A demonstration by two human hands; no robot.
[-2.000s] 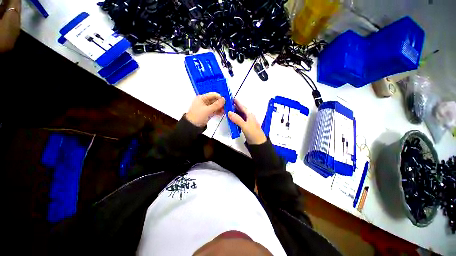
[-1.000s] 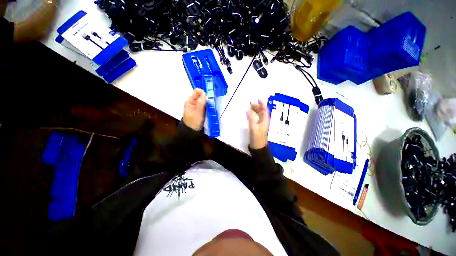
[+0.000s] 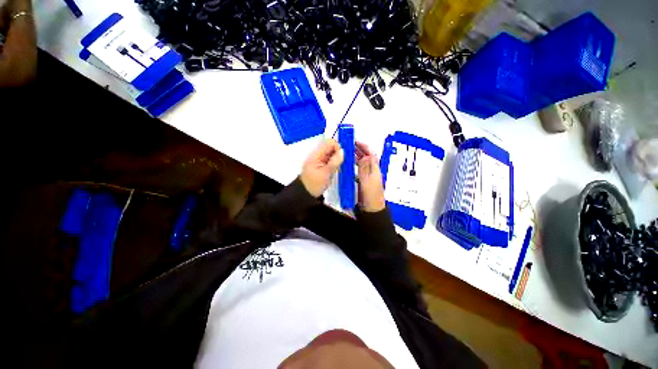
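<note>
My left hand (image 3: pixel 320 167) and my right hand (image 3: pixel 369 177) hold a narrow blue piece (image 3: pixel 346 167) upright between them, seen edge-on; it looks like a folded box or insert. My left hand grips its left side, my right fingers are at its right side. A blue insert tray (image 3: pixel 294 105) with recesses lies on the table beyond my hands. A flat printed box (image 3: pixel 413 180) lies right of my right hand. A fanned stack of printed boxes (image 3: pixel 477 193) stands further right.
A black cable pile (image 3: pixel 288 32) lies along the back. Blue insert stacks (image 3: pixel 537 68) stand back right. A grey basin (image 3: pixel 602 249) of black parts is at right. Printed boxes (image 3: pixel 131 54) lie at left. Another person's arm (image 3: pixel 18 43) shows far left.
The blue piece has moved right, off the insert tray, and now stands between both hands. My right hand has come to its side. The other person's arm at far left has shifted.
</note>
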